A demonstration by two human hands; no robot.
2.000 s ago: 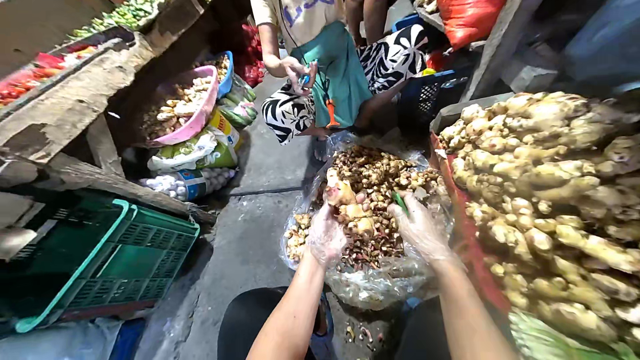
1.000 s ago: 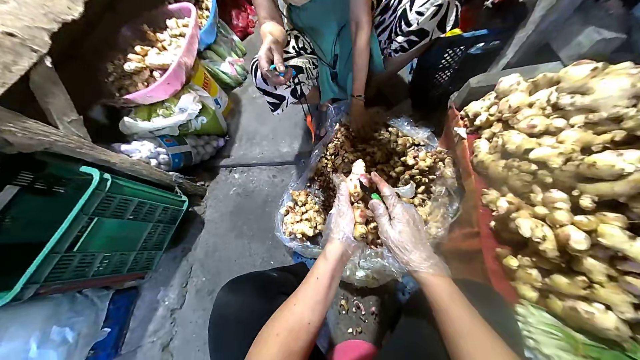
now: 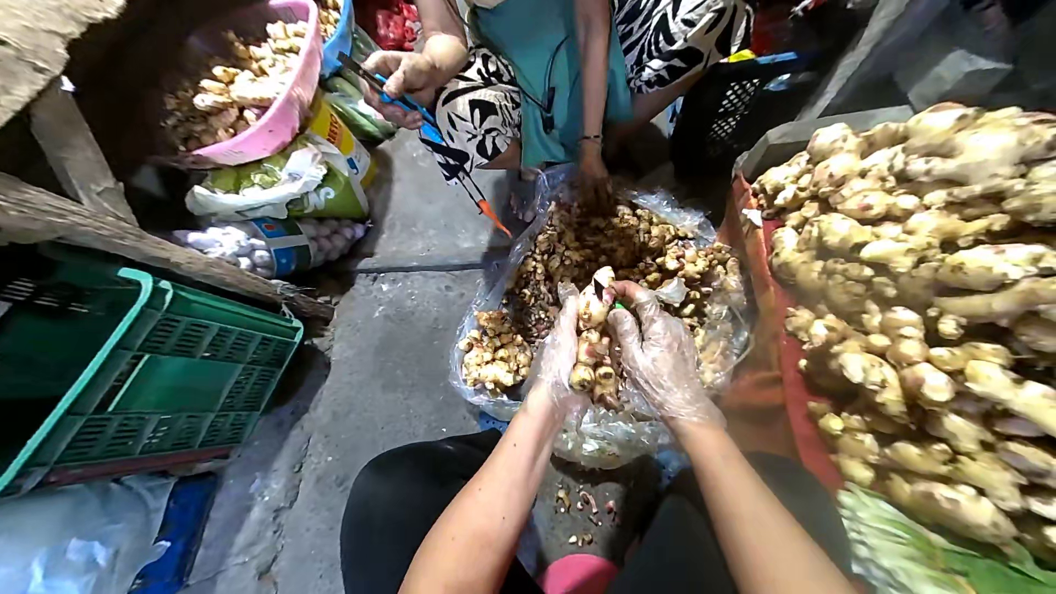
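Observation:
My left hand [image 3: 558, 353], in a thin clear plastic glove, holds a knobbly ginger root [image 3: 592, 351] from its left side. At the root's upper right is my right hand [image 3: 660, 351], gloved alike, with a small tool [image 3: 617, 306] in its fingers; only a bit of green handle and a dark part by the root's top show. Under both hands lies a plastic-lined container [image 3: 726, 330] heaped with small ginger pieces [image 3: 635, 247]. A paler cluster of pieces [image 3: 495, 355] sits at its left side.
Opposite, a person's hand [image 3: 592, 177] reaches into the heap; the other hand [image 3: 408, 78] holds a blue-handled tool [image 3: 412, 107]. A large ginger pile [image 3: 924, 313] stands at right. At left are a green plastic crate [image 3: 177, 379], a pink basin [image 3: 276, 136] and bagged produce [image 3: 276, 243].
My hands were apart two seconds ago and have come together at the ginger root. The other person's hand has reached down into the heap. The view has shifted.

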